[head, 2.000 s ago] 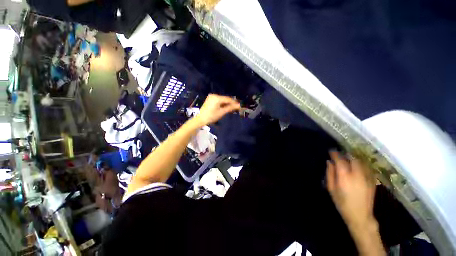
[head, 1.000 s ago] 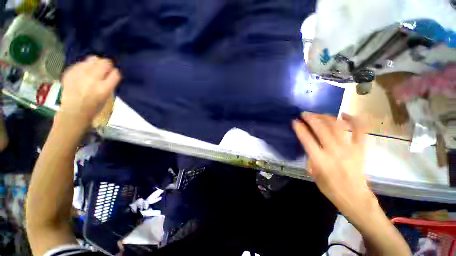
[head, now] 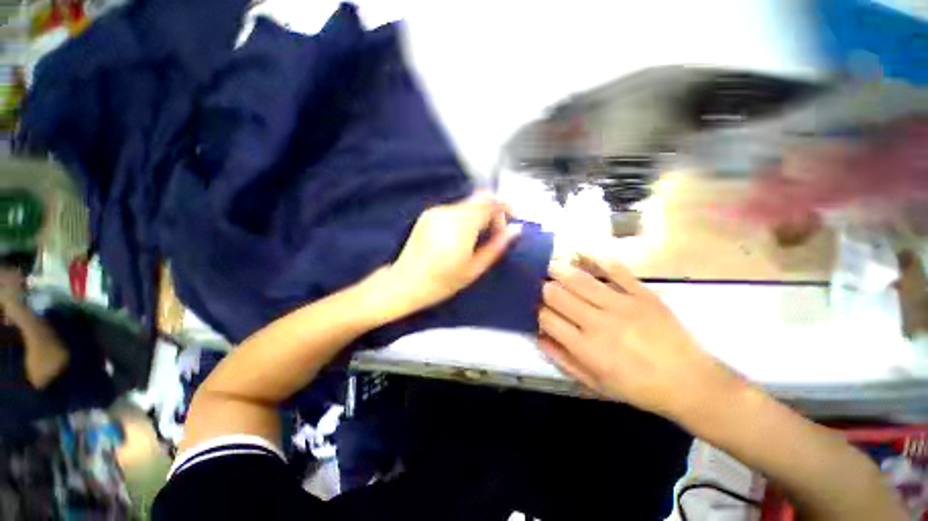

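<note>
A large navy fabric piece (head: 326, 183) lies in folds over the left of the white table (head: 814, 336). Its narrow right end lies flat beside the needle area of the sewing machine (head: 651, 112). My left hand (head: 448, 254) pinches the fabric between thumb and fingers close to the bright needle area. My right hand (head: 600, 315) rests at the fabric's right edge, fingers extended; whether it grips the edge cannot be told. The presser foot and needle are lost in glare and blur.
Pink scraps (head: 845, 173) and a white paper tag (head: 865, 267) are at the right. A red basket (head: 855, 448) is below the table at the right. Another person's arm (head: 39, 341) shows at the far left, near a machine with a green wheel (head: 18, 216). Scraps lie below the table.
My left hand has moved right, from the fabric's far left to near the needle. My right hand has shifted slightly left. The fabric has moved left, uncovering white table beside the machine.
</note>
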